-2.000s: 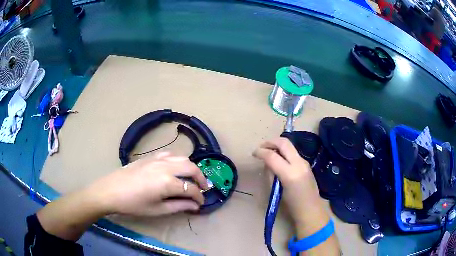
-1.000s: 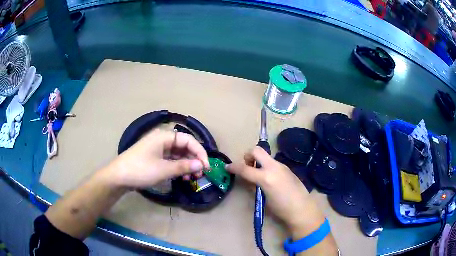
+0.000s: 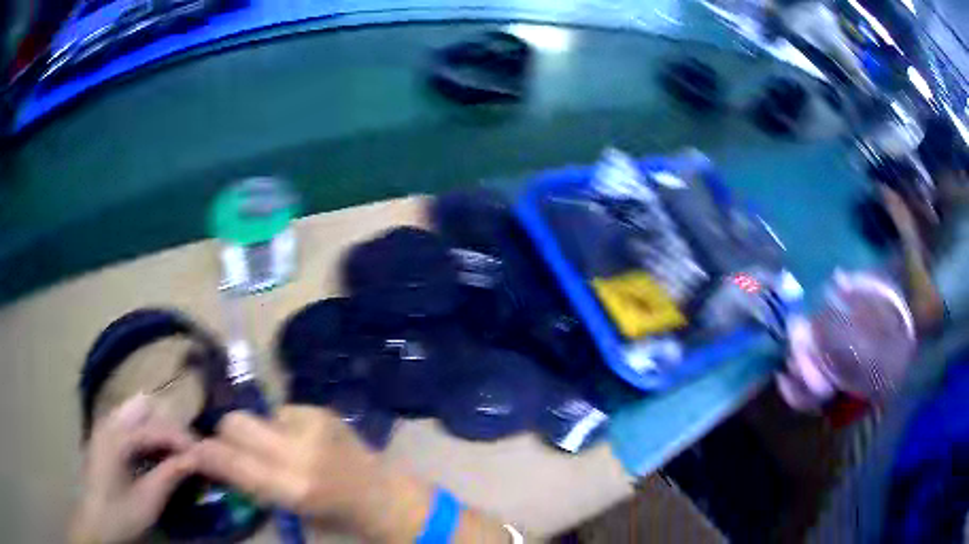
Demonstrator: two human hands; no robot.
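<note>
The frame is blurred. The black headphone set [image 3: 133,327] lies on the tan board at the lower left, with a small patch of the green circuit board [image 3: 218,496] showing in its ear cup. My left hand [image 3: 128,473] is over the ear cup, fingertips close to my right hand's; whether it holds anything is unclear. My right hand [image 3: 282,457] holds the soldering iron [image 3: 241,361], its metal barrel pointing up and away. The fingertips of both hands hide most of the ear cup.
The solder wire spool [image 3: 255,236] stands behind the iron. Black speaker plates [image 3: 409,356] are piled right of my hands, beside a blue tray [image 3: 558,271] with a yellow sponge [image 3: 638,303]. A pink fan [image 3: 861,335] and another person's arm [image 3: 914,250] are at the right. Black headsets [image 3: 480,69] lie on the conveyor.
The view has swung right, so bench items appear further left and the pink fan and person show. My hands have come together over the ear cup; the iron stays in my right hand.
</note>
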